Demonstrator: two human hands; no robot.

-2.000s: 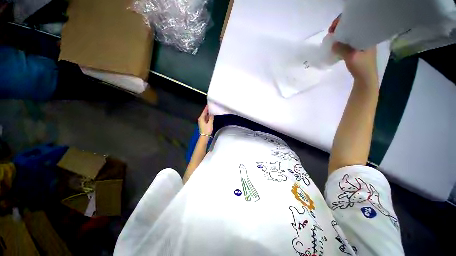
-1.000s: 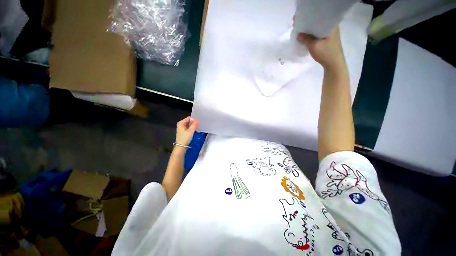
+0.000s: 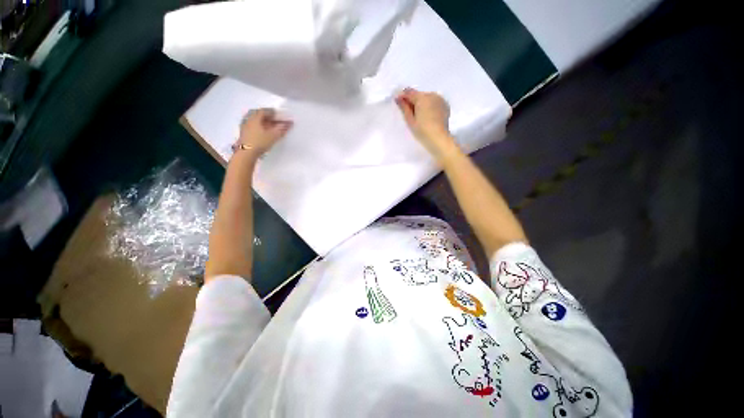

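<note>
A bulky white wrapped bundle (image 3: 253, 45) lies at the top middle, and it hides whatever is inside. A thin white wrapping sheet (image 3: 343, 143) extends from it toward me over the white sheet stack (image 3: 306, 214), whose brown edge shows at the left. My left hand (image 3: 263, 131) is at the left of the sheet, fingers bent, near the bundle; I cannot tell whether it grips the sheet. My right hand (image 3: 424, 110) pinches the sheet's upper right part beside the bundle.
Crumpled clear plastic (image 3: 167, 229) lies at the left, on and beside a brown cardboard sheet (image 3: 114, 306). The dark green bench (image 3: 510, 53) shows at both sides of the stack. A second white sheet stack (image 3: 575, 24) is at the upper right.
The view has turned. My left hand has moved from the stack's near corner up to near the bundle. My right hand has let go of the bundle, which now lies crosswise, and holds the sheet.
</note>
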